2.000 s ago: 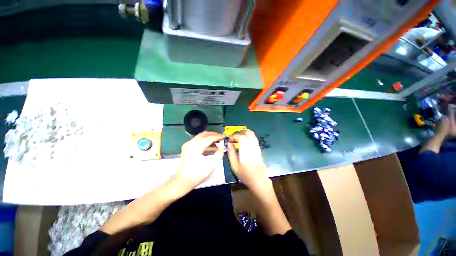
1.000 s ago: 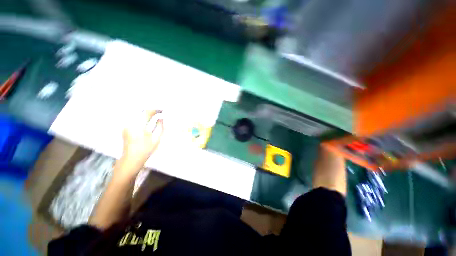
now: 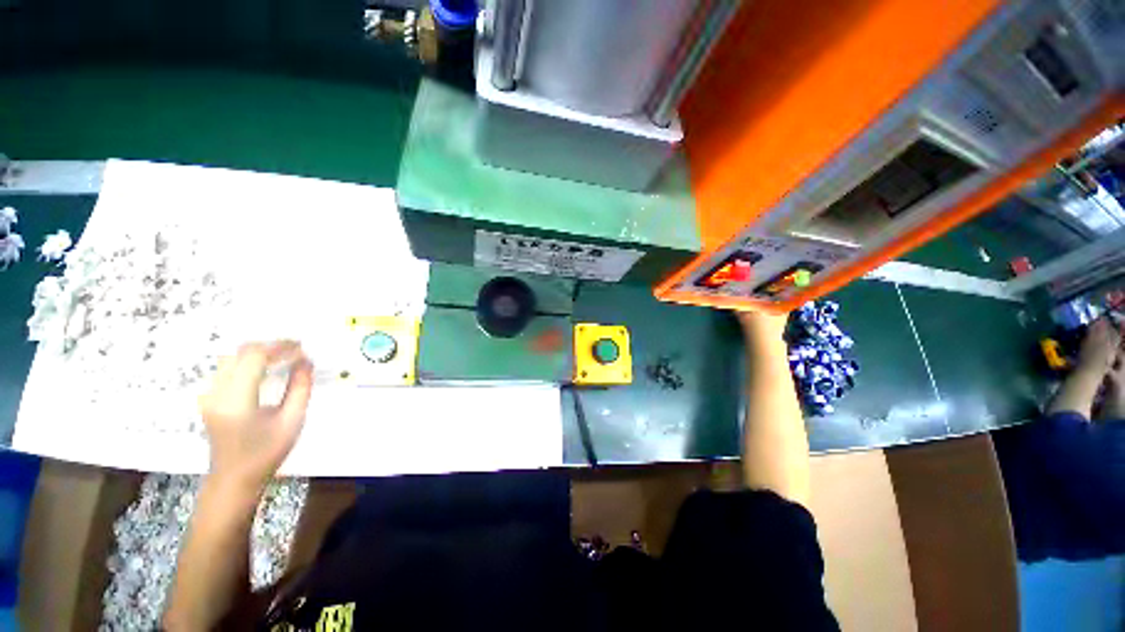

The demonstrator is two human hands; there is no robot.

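Observation:
My left hand point(image 3: 253, 407) is over the white sheet, right of the loose white moulded parts point(image 3: 148, 303); its fingers are curled and slightly blurred, and I cannot tell if it holds a part. My right forearm reaches forward beside the pile of dark blue-and-white assemblies point(image 3: 822, 358); the right hand is hidden behind the orange control box point(image 3: 790, 161). The black round press nest point(image 3: 506, 306) sits under the green press head point(image 3: 543, 198). Yellow start buttons stand left point(image 3: 379, 347) and right point(image 3: 605, 353) of it. Small dark inserts point(image 3: 666, 372) lie right of the right button.
A carton of white parts point(image 3: 74, 531) is at lower left. An open brown carton point(image 3: 962, 531) is at lower right, with a few dark-and-white pieces below the bench at centre. A neighbour's arms point(image 3: 1086, 370) show at the far right.
From working together in front of the nest, my hands have parted: left to the white sheet, right toward the assembly pile. The view swung and returned.

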